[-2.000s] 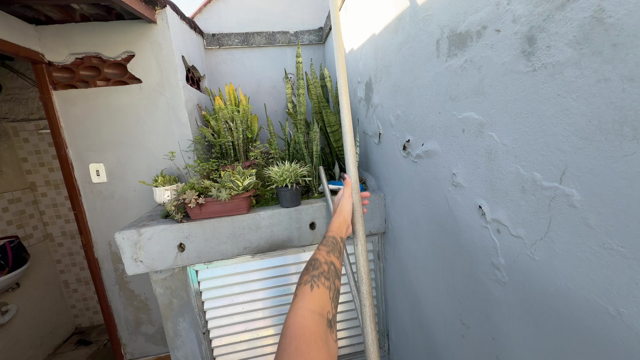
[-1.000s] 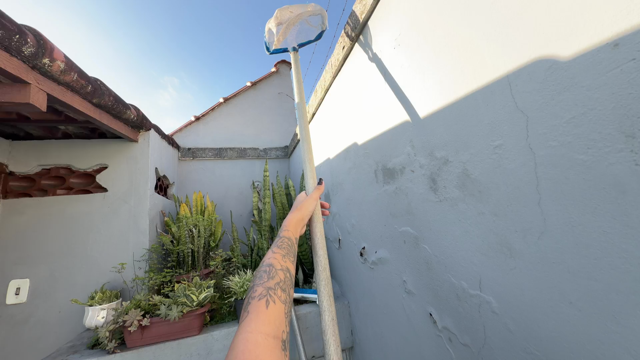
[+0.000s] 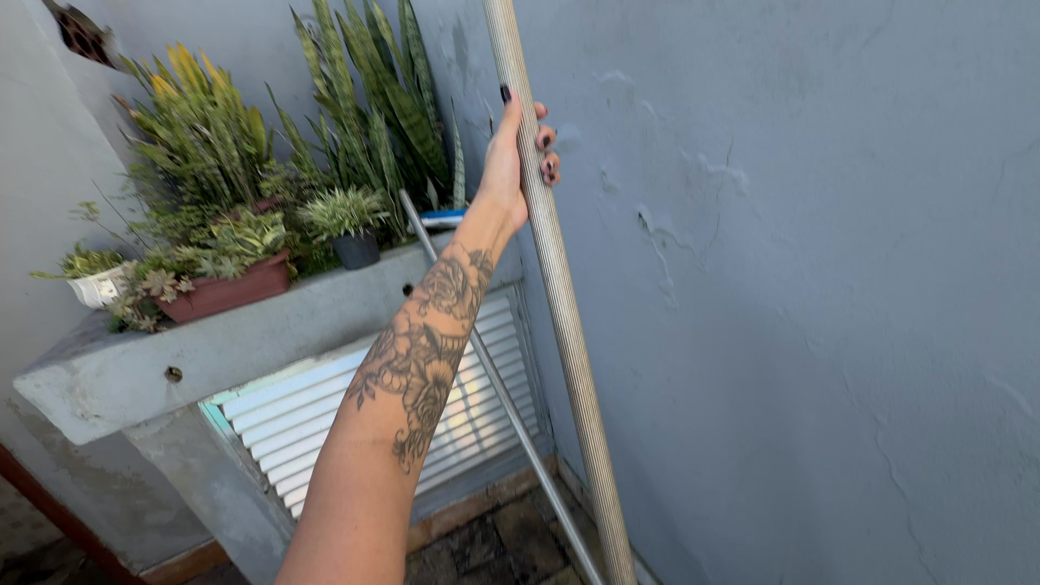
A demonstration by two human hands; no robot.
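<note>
My left hand [image 3: 524,154] is closed around a long ribbed metal pole [image 3: 561,301], its thumb along the near side and its dark-nailed fingertips showing on the right. The pole slants from the top edge down to the floor area beside the grey wall, and both its ends are out of sight. Behind my tattooed forearm, a thinner metal pole [image 3: 520,426] leans at the planter ledge. A blue and white object [image 3: 439,218], partly hidden by my wrist, lies on that ledge. My right hand is not in view.
A concrete planter ledge [image 3: 325,305] holds snake plants [image 3: 390,106], a reddish-brown trough [image 3: 231,288], a small dark pot [image 3: 356,249] and a white pot [image 3: 99,286]. Beneath it is a white louvred panel [image 3: 309,414]. A cracked grey wall [image 3: 796,284] stands close on the right.
The view has swung down since one second ago, when a blue-rimmed white net showed at the pole's top; it is now out of frame. My left hand has kept its hold on the pole.
</note>
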